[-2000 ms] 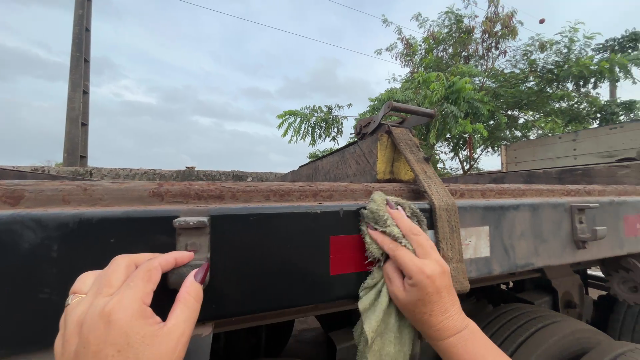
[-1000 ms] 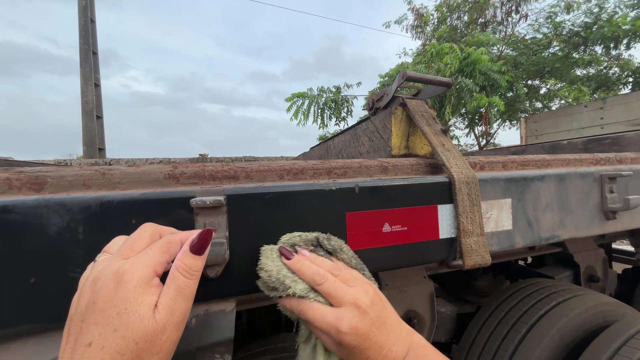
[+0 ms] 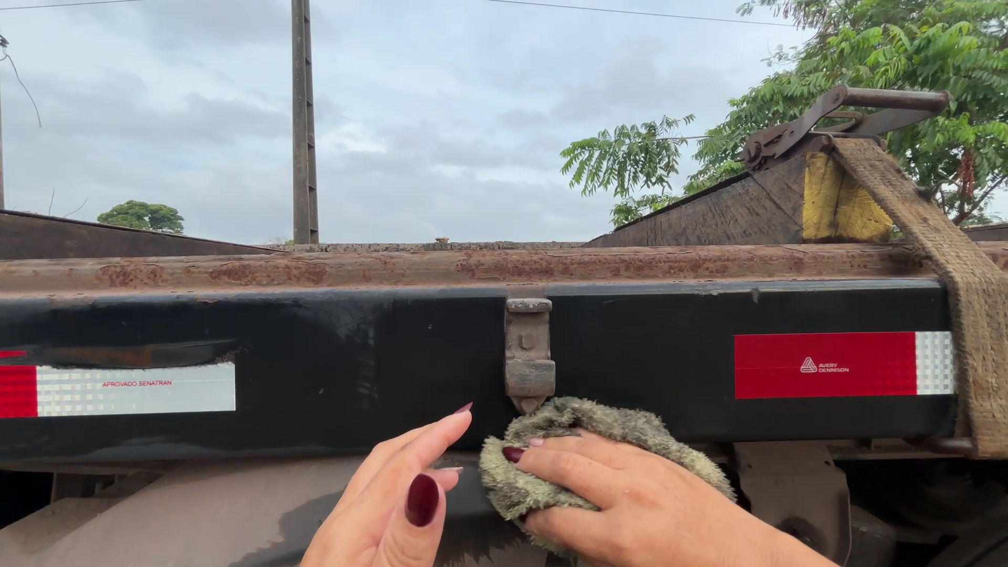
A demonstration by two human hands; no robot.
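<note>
My right hand [image 3: 622, 496] presses a fuzzy grey-green cloth [image 3: 614, 425] against the lower edge of the black side rail [image 3: 378, 362] of a truck bed. Just above the cloth, a metal bracket [image 3: 529, 350] with a bolt is fixed to the rail. My left hand [image 3: 394, 496] is to the left of the cloth, fingers apart and holding nothing, in front of the rail's lower edge. Red and white reflective tape [image 3: 823, 366] is stuck on the rail at right, and another reflective strip [image 3: 134, 387] at left.
A worn webbing strap [image 3: 965, 299] runs down over the rail at right from a rusty ratchet buckle [image 3: 843, 118] on a yellow-ended wooden beam [image 3: 846, 201]. A rusty ledge [image 3: 378, 269] tops the rail. Below are a dusty curved panel [image 3: 197, 512] and a metal support [image 3: 795, 488].
The cloth, first over the red tape at right, has moved left to just below the bracket. My left hand has left the bracket and is lower. The view has shifted left.
</note>
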